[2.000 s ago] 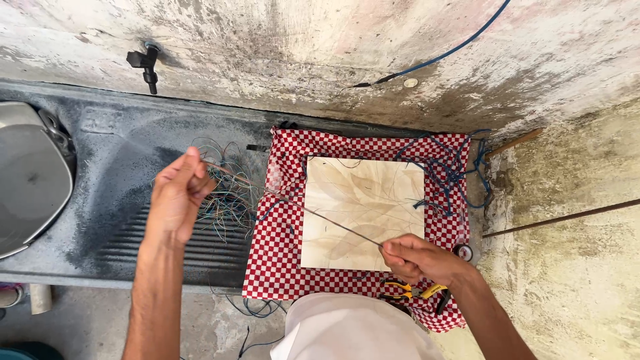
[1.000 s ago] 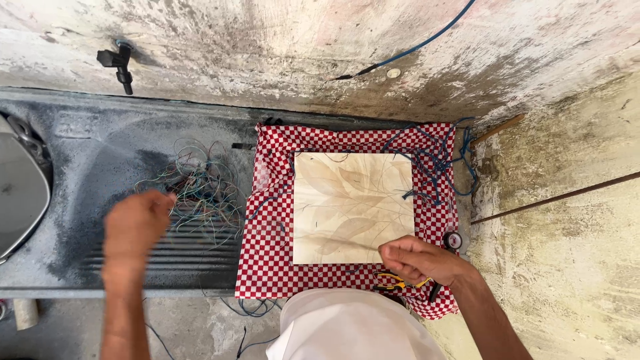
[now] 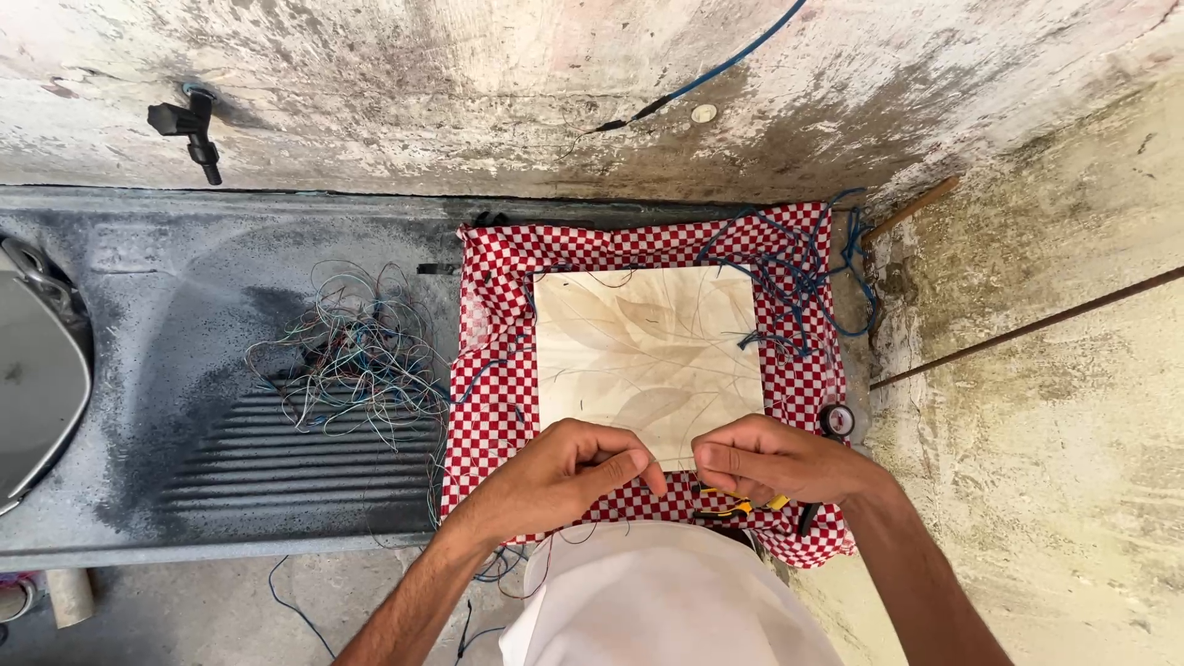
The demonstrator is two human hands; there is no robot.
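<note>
My left hand (image 3: 592,467) and my right hand (image 3: 763,458) are close together over the front edge of a leaf-patterned tile (image 3: 647,361). Thin wire shows at the fingertips of both; the right fist is closed on it, while the left thumb and forefinger pinch a fine strand. A reddish wire (image 3: 548,564) hangs below my left hand across the white shirt. Beneath the tile lies a red and white checked cloth (image 3: 490,407). Yellow-handled pliers (image 3: 726,510) are partly hidden below my right hand. A roll of black tape (image 3: 836,421) sits on the cloth's right side.
A tangle of thin wires (image 3: 361,361) lies on the ribbed grey washboard sink (image 3: 305,490). Blue wires (image 3: 795,277) are at the cloth's back right. A black tap (image 3: 192,129) and a blue cable (image 3: 731,63) are on the back wall. A grey basin (image 3: 37,379) stands far left.
My left hand has come from over the sink at the left to beside my right hand. The wire stretched between the hands two seconds ago is no longer taut. My right hand has moved little.
</note>
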